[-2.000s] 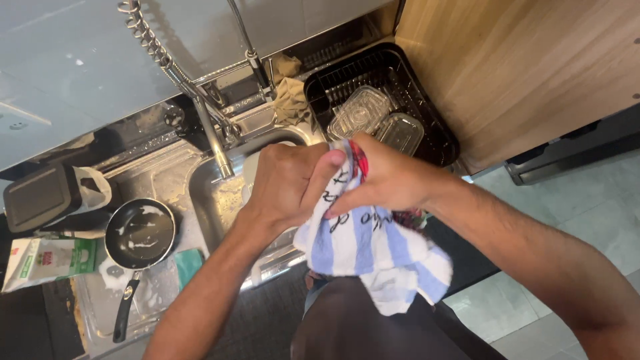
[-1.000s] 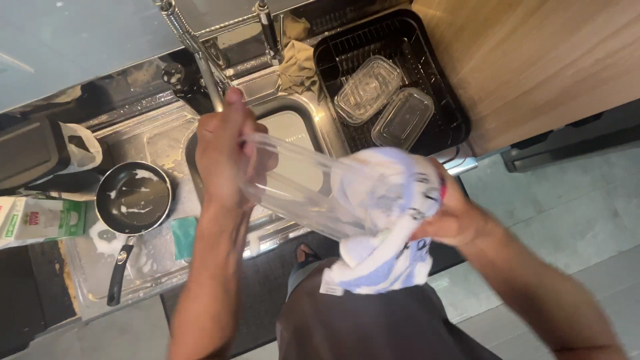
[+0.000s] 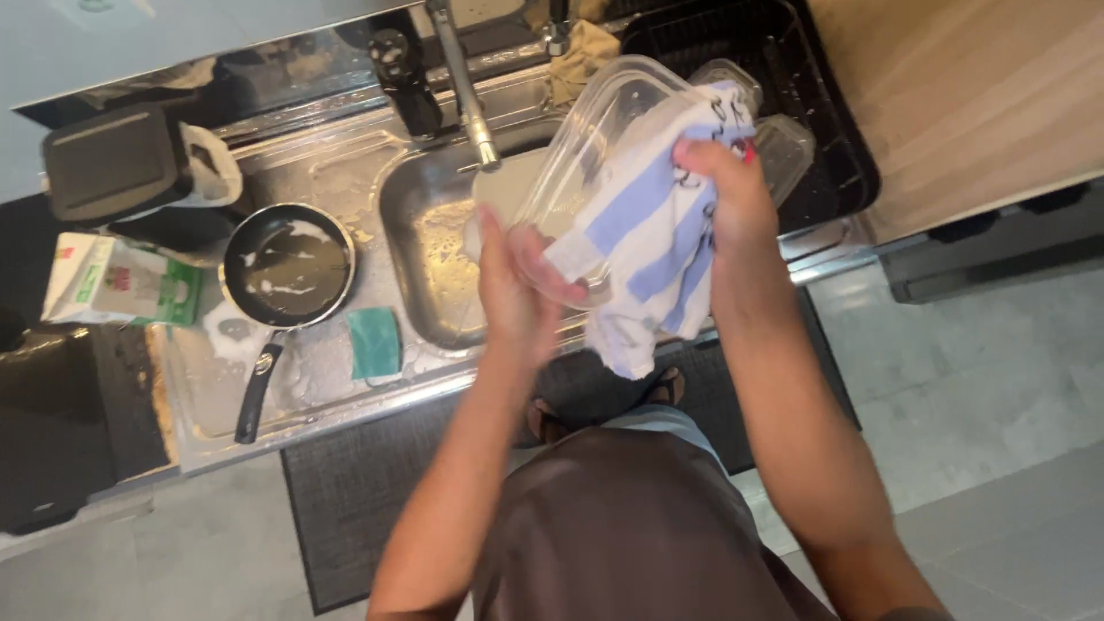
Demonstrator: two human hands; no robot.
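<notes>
A clear plastic container [image 3: 552, 185] is tilted above the right part of the sink. My left hand [image 3: 522, 285] grips its near, lower end, the fingers partly seen through the plastic. In my right hand [image 3: 729, 190] is a blue-and-white striped cloth [image 3: 655, 233] bearing black writing. It lies against the right side of the container and hangs down from my fingers. The cloth hides much of that side, so the fingertips under it cannot be seen.
Left of the sink basin [image 3: 440, 259] are a wet frying pan [image 3: 289, 267], a green sponge [image 3: 374, 343], a carton [image 3: 121, 280] and a dark-lidded bin [image 3: 121, 164]. The faucet [image 3: 470, 103] reaches over the basin. A black dish rack [image 3: 832, 112] holds clear plastic pieces [image 3: 789, 155].
Two seconds ago both hands were together at the cloth. The clear container came into view between them a second ago, and it has since been tilted more upright.
</notes>
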